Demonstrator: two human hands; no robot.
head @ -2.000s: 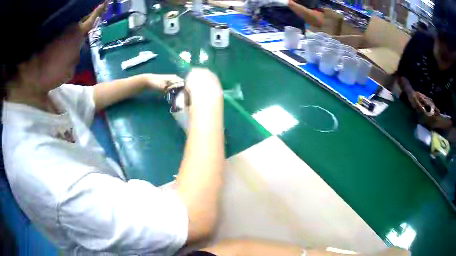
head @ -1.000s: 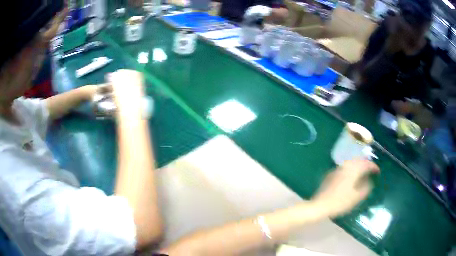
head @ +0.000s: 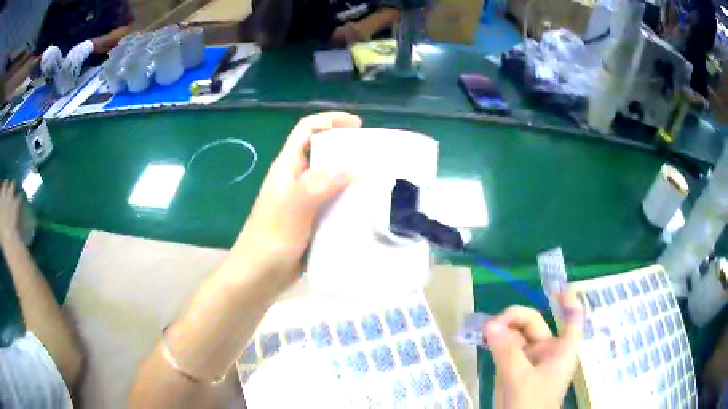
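My left hand (head: 291,196) grips a white cylindrical product body (head: 347,232) near the middle of the view. A black piece (head: 405,212) stands out from its side, with a blue wire (head: 511,278) running right. My right hand (head: 531,347) is at the lower right, with one small silvery label (head: 475,329) at the thumb side and another label (head: 551,272) on a raised fingertip. A label sheet (head: 363,351) with a grid of grey-blue rectangles lies below the product body, its left part washed out by glare.
A thick pad of label sheets (head: 638,335) lies at right. Cardboard (head: 144,279) lies under the work. More white bodies stand at right (head: 665,196). Across the green line are grouped housings (head: 152,60), a phone (head: 484,93), a plastic-wrapped post and co-workers. A neighbour's arm (head: 40,319) is at left.
The view has swung right. My left hand now holds a product body up close, and my right hand with labels has come into view. The neighbour has shifted to the left edge.
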